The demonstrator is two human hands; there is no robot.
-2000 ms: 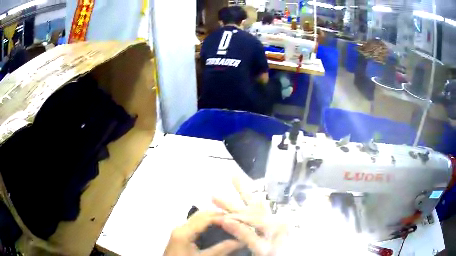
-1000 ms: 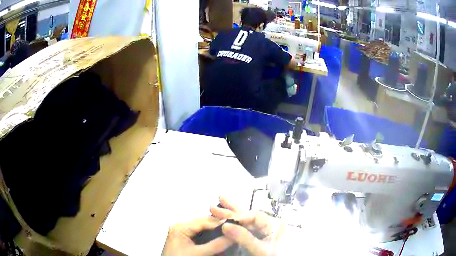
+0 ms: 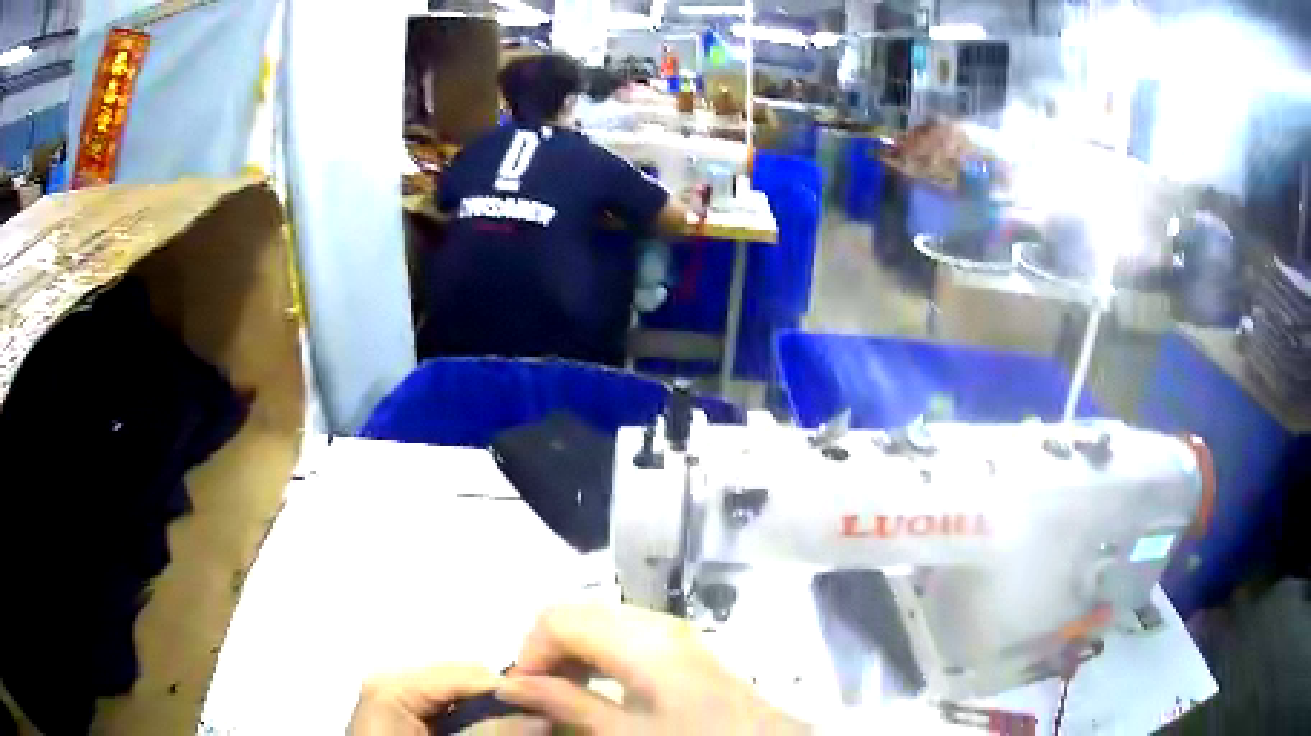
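My left hand (image 3: 417,705) and my right hand (image 3: 633,676) are close together at the bottom of the view, both cut off by its lower edge. They hold a small black work piece (image 3: 482,709) between their fingers, mostly hidden by the hands. The white sewing machine (image 3: 920,511) with orange-red lettering stands just right of and beyond my right hand. The needle area under the left end of its head is hidden by the hand and glare. Red-handled snips (image 3: 989,718) lie below the machine arm.
A cardboard box (image 3: 237,475) full of black pieces (image 3: 86,489) stands at the left. Black pieces (image 3: 561,467) lie at the back edge of the white table (image 3: 388,561). Blue bins (image 3: 920,377) stand behind. A seated person (image 3: 525,245) works at another machine beyond.
The view has turned right, so the box, machine and person sit further left in the picture. My hands stay together on the black piece, now lower in the view.
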